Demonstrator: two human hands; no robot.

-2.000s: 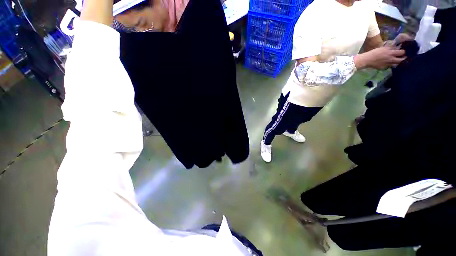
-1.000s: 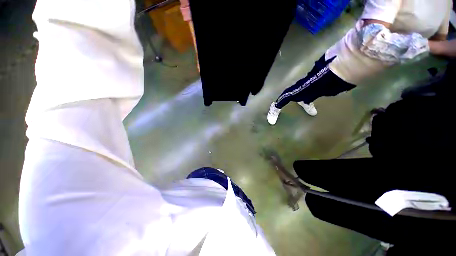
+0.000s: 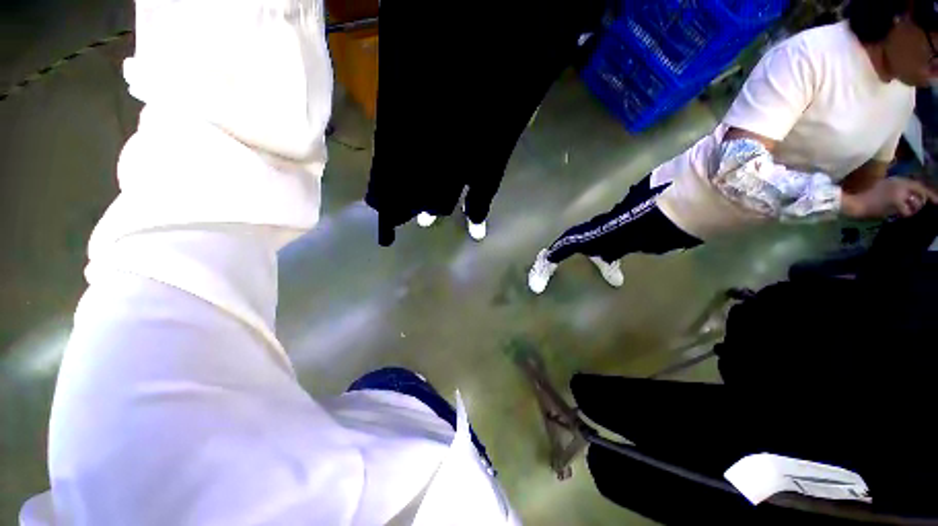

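Note:
A solid black garment (image 3: 463,92) hangs at the top centre, cut off by the upper edge, its lower end above the floor. My white-sleeved arm (image 3: 216,195) reaches up along the left side to the top edge; its hand is out of the picture. My other hand is not in view either. More black garments (image 3: 823,360) hang at the right, with a white tag or paper (image 3: 797,479) among them at the lower right.
A person in a cream top (image 3: 823,92) stands at the upper right, with a hand near the black garments. Blue crates (image 3: 669,62) stand at the top. A metal rack leg (image 3: 555,421) rests on the shiny green-grey floor. White shoes (image 3: 476,228) show below the central garment.
The view has shifted since the earlier frames. The hanging black garment now sits higher than two seconds ago, and shoes show beneath it. The forearm's hand end has left the top edge.

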